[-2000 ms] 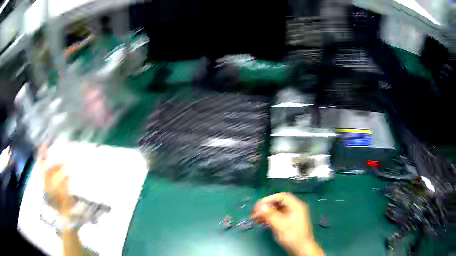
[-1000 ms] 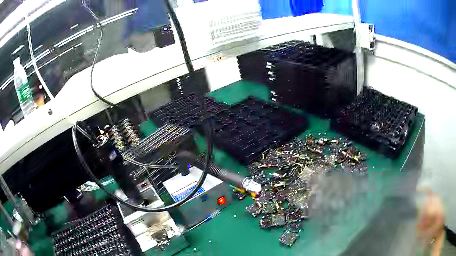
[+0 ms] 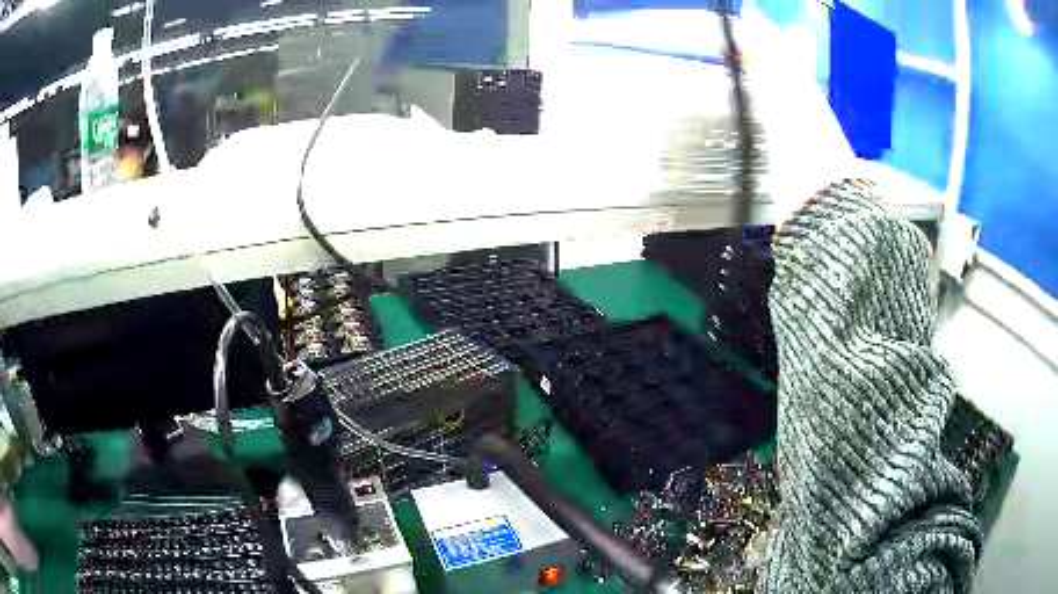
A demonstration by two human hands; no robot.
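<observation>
A grey ribbed knitted sleeve (image 3: 870, 406) rises at the right, bent and close to the camera. No hand shows at it, and my left hand is out of the picture too. The heap of small dark modules (image 3: 725, 511) lies on the green mat, partly hidden by the sleeve. The grey box with a blue label and red light (image 3: 493, 528) stands left of the heap. A silver-white screw feeder (image 3: 342, 536) is beside it, cut off by the bottom edge. A dark corded tool (image 3: 569, 511) lies between the grey box and heap.
A white shelf (image 3: 464, 174) crosses above the bench, with a bottle (image 3: 101, 116) on it. Black trays (image 3: 650, 395) lie behind the heap. A tray with rows of dark parts (image 3: 174, 551) is at lower left. A dark cylindrical tool (image 3: 308, 424) and black cables hang over the feeder.
The view has swung up and right from the work area towards the shelf. The blurred hand at the lower right has gone from view, and the grey sleeve now stands raised there.
</observation>
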